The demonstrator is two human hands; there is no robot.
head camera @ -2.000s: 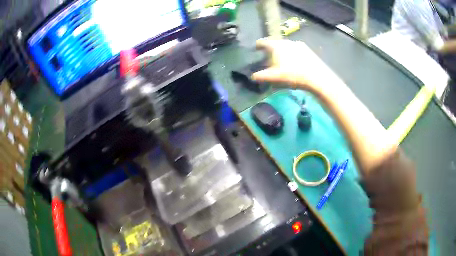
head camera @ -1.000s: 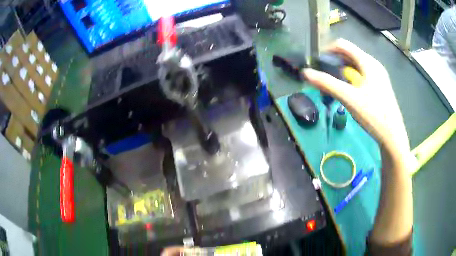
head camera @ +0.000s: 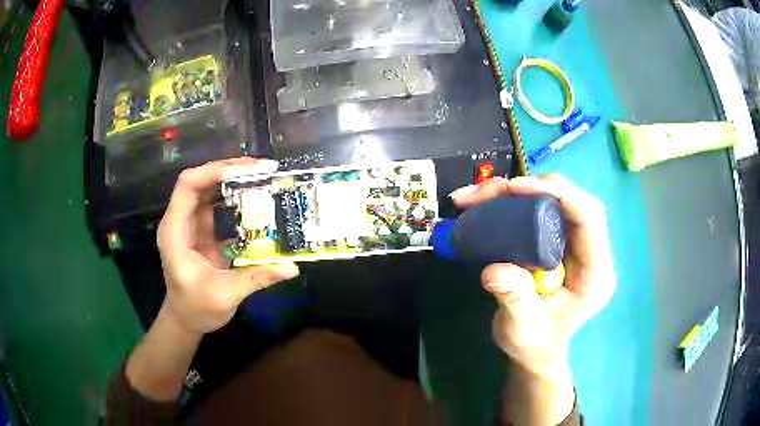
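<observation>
A circuit board with a pale frame edge lies level in front of me, over the fixture's front edge. My left hand grips its left end, fingers above and thumb below. My right hand holds a large screwdriver with a dark navy handle and blue collar, by the board's right end. A yellow-orange handle end shows in the same hand, below the navy handle. The screwdriver's shaft and tip are hidden. Thin red and blue wires show on the board's right half.
The black fixture stands beyond the board. A second board sits in its left nest under clear plastic. A red clamp grip is at far left. A tape roll, a blue marker and a lime-green tube lie right.
My right hand has come from the mouse area down to the board's right end with the screwdriver. The board and my left hand have come fully into view. The view has tilted downward.
</observation>
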